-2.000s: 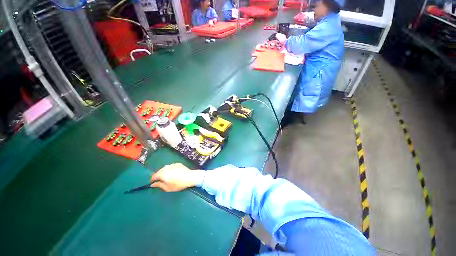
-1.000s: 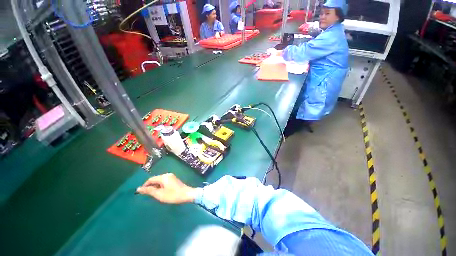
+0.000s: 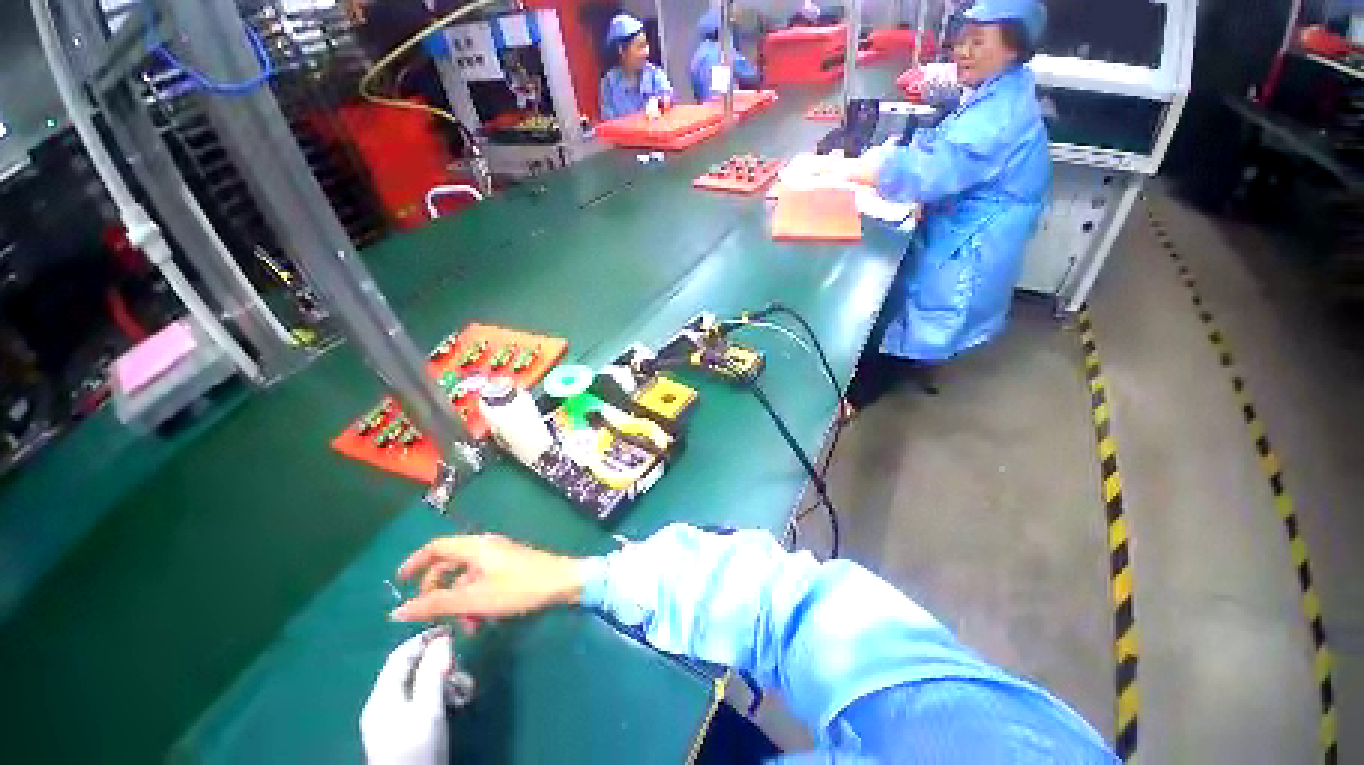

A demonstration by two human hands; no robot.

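Observation:
My bare right hand (image 3: 486,580) reaches in from the right, low over the green bench mat (image 3: 314,658). Its thumb and forefinger are apart, and a tiny pale sliver shows at the fingertips, too small to name. My left hand (image 3: 407,705), in a white glove, is just below it at the lower edge of the picture and partly cut off. A small greyish thing shows beside the gloved fingers, too blurred to name. Whether either hand grips anything is unclear.
Ahead are an orange-red board tray (image 3: 494,347) with green boards, a metal post (image 3: 337,262), a tool box (image 3: 606,486) with a white bottle (image 3: 516,419), and a soldering iron stand (image 3: 733,359) with black cables. A person in blue (image 3: 972,194) stands at the bench's right edge.
My gloved left hand has come up beside my right hand. The dark thin tool seen earlier in my right hand no longer shows. My right hand's fingers have spread.

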